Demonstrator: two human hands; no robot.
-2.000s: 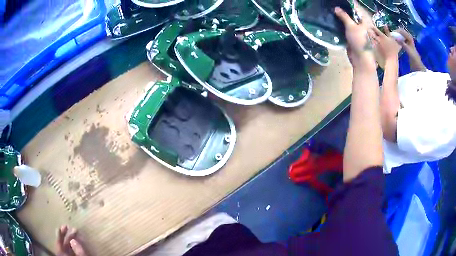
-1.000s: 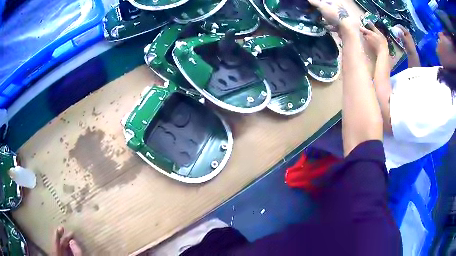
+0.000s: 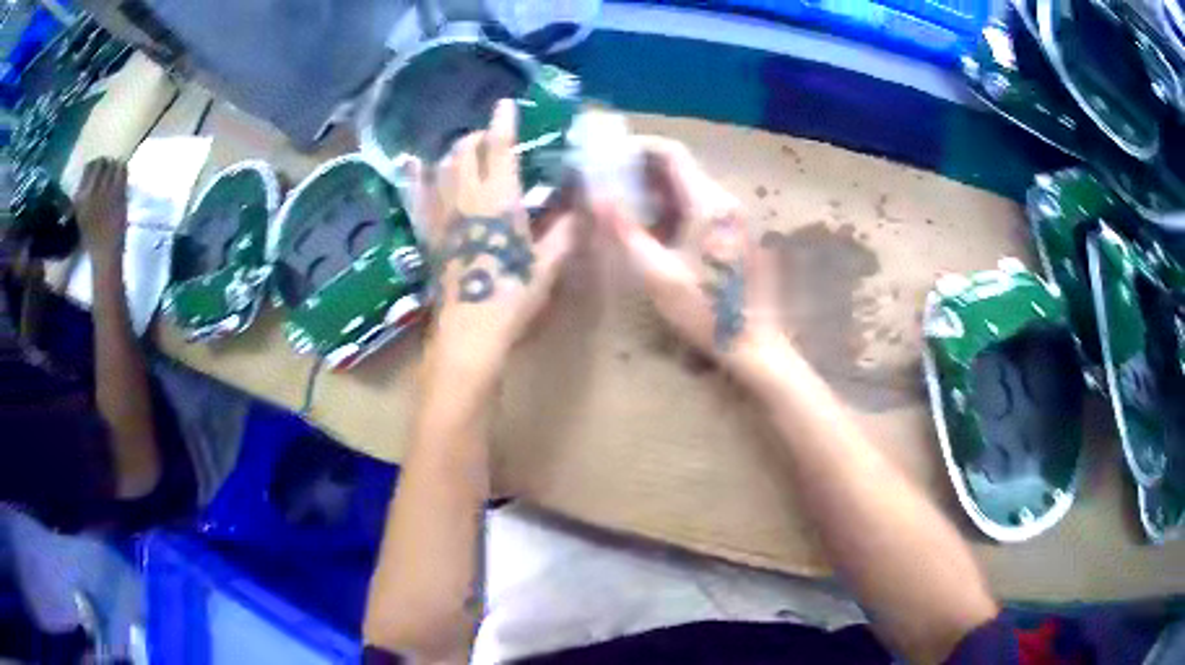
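Note:
A green car body shell with a dark recess and pale rim lies at the bench's back, behind my hands. My left hand is over its near edge, fingers spread upward; whether it grips the shell is hidden. A white squeeze bottle, blurred, is between my hands. My right hand is closed around it, beside the shell's right end; its fingertips are blurred. Two more green shells, one near my left hand and one farther left, lie on the cardboard.
Stained tan cardboard covers the bench. One shell lies at the right, beside several overlapping shells. A grey object stands at the back left. Another person's arm reaches in at the left. A blue crate is below the bench.
The view has swung left along the bench. My right hand has left the shell pile and is now at the bottle. My left hand has moved up to the back shell.

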